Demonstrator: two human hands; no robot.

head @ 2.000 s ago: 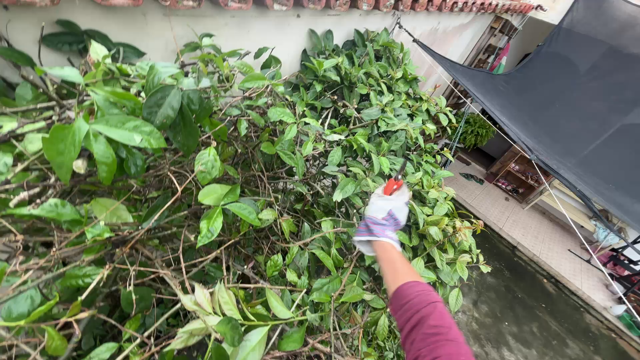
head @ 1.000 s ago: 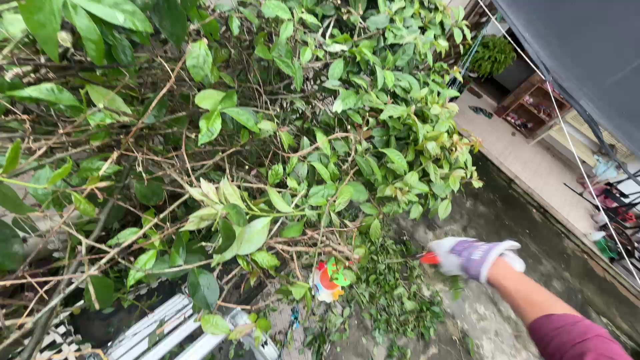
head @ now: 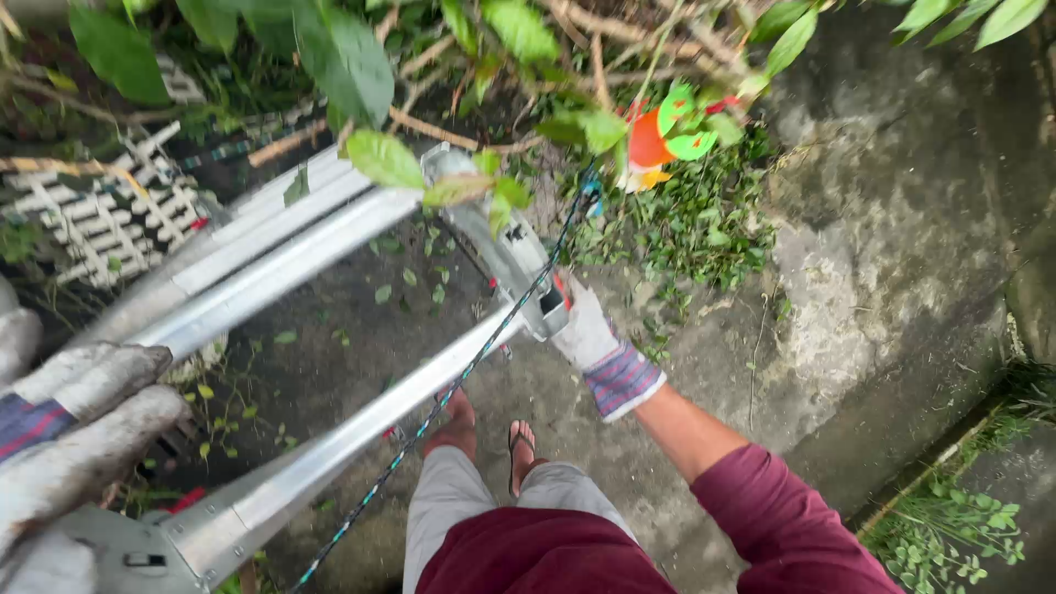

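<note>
My right hand (head: 586,330), in a whitish work glove with a striped cuff, touches the grey hinge (head: 528,272) of a folding aluminium ladder (head: 280,264). A red-handled tool (head: 563,289) shows at its fingers, mostly hidden, its kind unclear. My left hand (head: 91,396), gloved the same way, is large and blurred at the left edge, beside a ladder rail; its grip cannot be made out. A dark and teal rope (head: 421,429) runs diagonally across the ladder. Leafy branches (head: 619,33) hang over the top.
Cut leaves (head: 701,223) lie on the concrete ground (head: 874,297). An orange and green ornament (head: 660,136) hangs near the hinge. White lattice pieces (head: 107,206) are at the left. My feet in flip-flops (head: 516,454) stand on the ground below.
The view has swung down from the bush to the ladder and my feet. My right hand, earlier over the bush and then beside it, is now at the ladder hinge. My left hand has come into view.
</note>
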